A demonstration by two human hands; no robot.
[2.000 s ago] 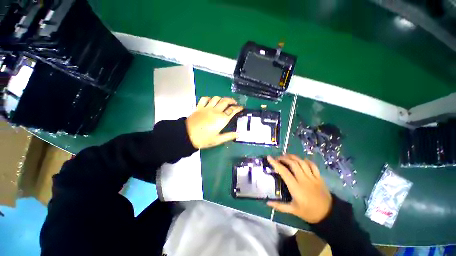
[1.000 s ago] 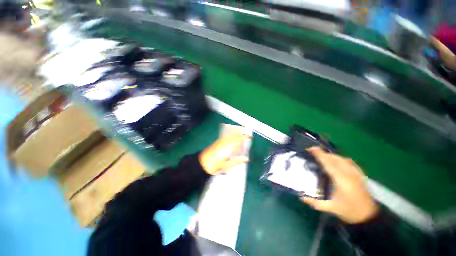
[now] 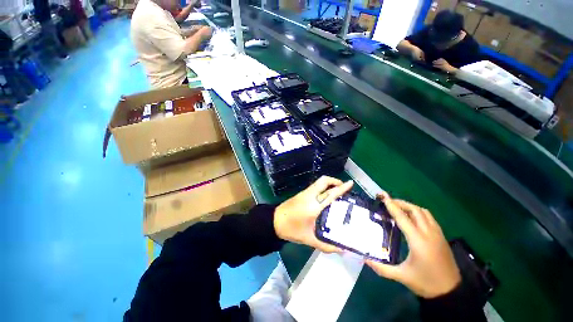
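Observation:
A display module [image 3: 357, 227] with a black frame and a white-silver backplate is held above the pale board. My left hand [image 3: 312, 215] grips its left edge. My right hand [image 3: 422, 248] grips its right edge, with the thumb along the near side and the fingers at the far right corner. The module is tilted, its backplate facing up. Whether it is one module or more cannot be told. The long pale board [image 3: 325, 288] lies on the green bench below the hands.
Supply stacks [image 3: 286, 139] of black modules stand ahead on the bench. More black modules [image 3: 474, 269] lie at right beyond my right hand. Brown cartons [image 3: 166, 135] stand at left. One person [image 3: 160, 44] is ahead left, another [image 3: 443, 41] across the green conveyor [image 3: 414, 144].
The view has swung left and up to the stacks and cartons. My left hand has moved from above the pale board to the module, which both hands now hold.

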